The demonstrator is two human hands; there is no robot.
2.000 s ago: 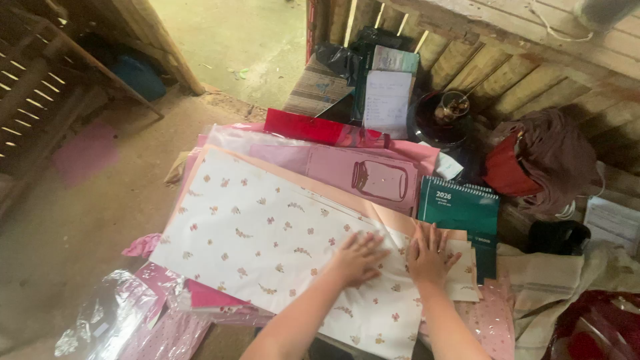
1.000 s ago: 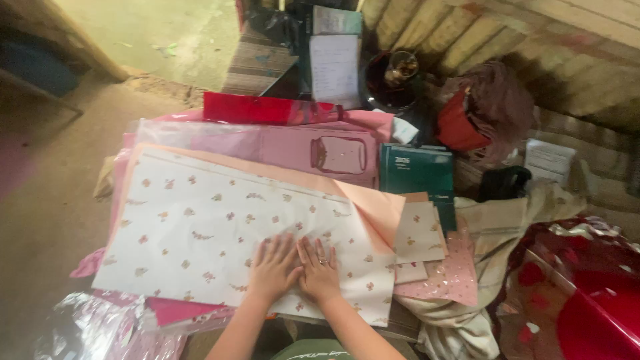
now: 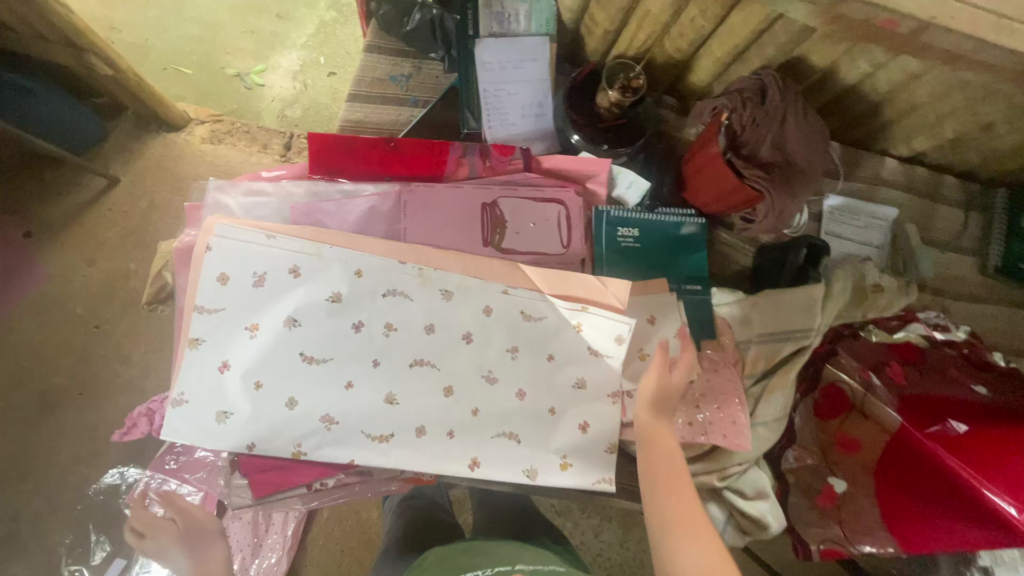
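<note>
A large sheet of white floral paper point(image 3: 400, 360) lies over peach paper point(image 3: 480, 268) and a pile of pink sheets and clear film. My right hand point(image 3: 668, 380) is at the sheet's right edge, touching a smaller floral piece point(image 3: 648, 320); whether its fingers grip that piece is unclear. At the lower left, my left hand point(image 3: 176, 532), somewhat blurred, is over crinkled clear plastic film point(image 3: 96, 520); I cannot tell if it holds any. Beyond the floral sheet lie a pink sheet with a jar outline point(image 3: 448, 220) and a red sheet point(image 3: 376, 158).
A green spiral calendar point(image 3: 648, 244) lies right of the pink sheet. Behind are a handwritten paper point(image 3: 516, 96), a glass point(image 3: 622, 84) on a dark round object, and a red container with brown cloth point(image 3: 716, 168). Beige cloth point(image 3: 760, 384) and red patterned plastic wrap point(image 3: 944, 448) are at right.
My hands, side by side on the floral sheet a second ago, are now apart: the left at the plastic film, the right at the sheet's right end. The peach fold there shows less.
</note>
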